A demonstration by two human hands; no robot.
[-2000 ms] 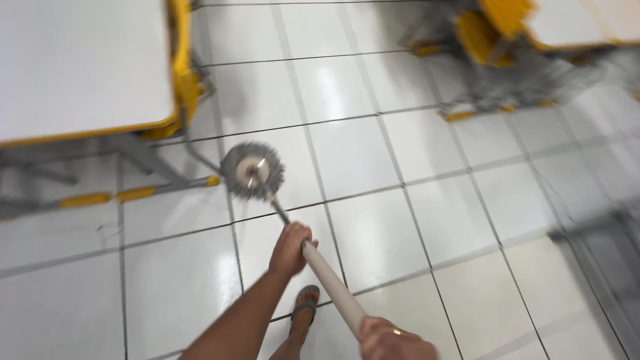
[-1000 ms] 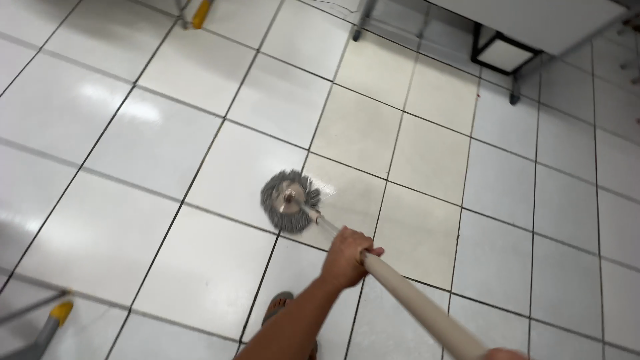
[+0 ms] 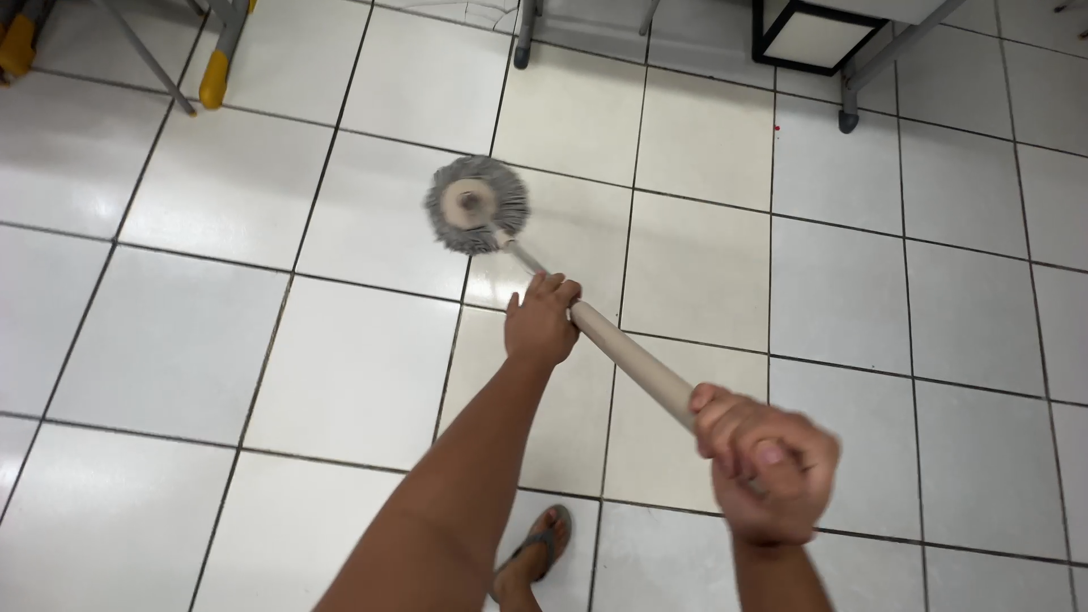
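A round mop head with grey strands and a pale central disc [image 3: 469,204] rests on the white tiled floor [image 3: 365,365], a little above centre. From it a pale mop handle [image 3: 637,355] slants down to the right. My left hand [image 3: 544,319] is closed around the handle's lower part, near the mop head. Farther up, my right hand [image 3: 769,459] grips the handle near its top end, and its palm hides that end. A foot in a grey flip-flop [image 3: 548,540] stands on the floor below my left hand.
Metal furniture legs with yellow feet [image 3: 215,78] stand at the upper left. Along the top, a desk leg with a dark foot [image 3: 524,38] and another one [image 3: 848,115] reach the floor. A black-framed white box [image 3: 816,38] is beside the right one.
The view has swung far from the yellow-edged desks seen two seconds ago. Since one second ago my right hand has come fully into view. Both hands still hold the handle.
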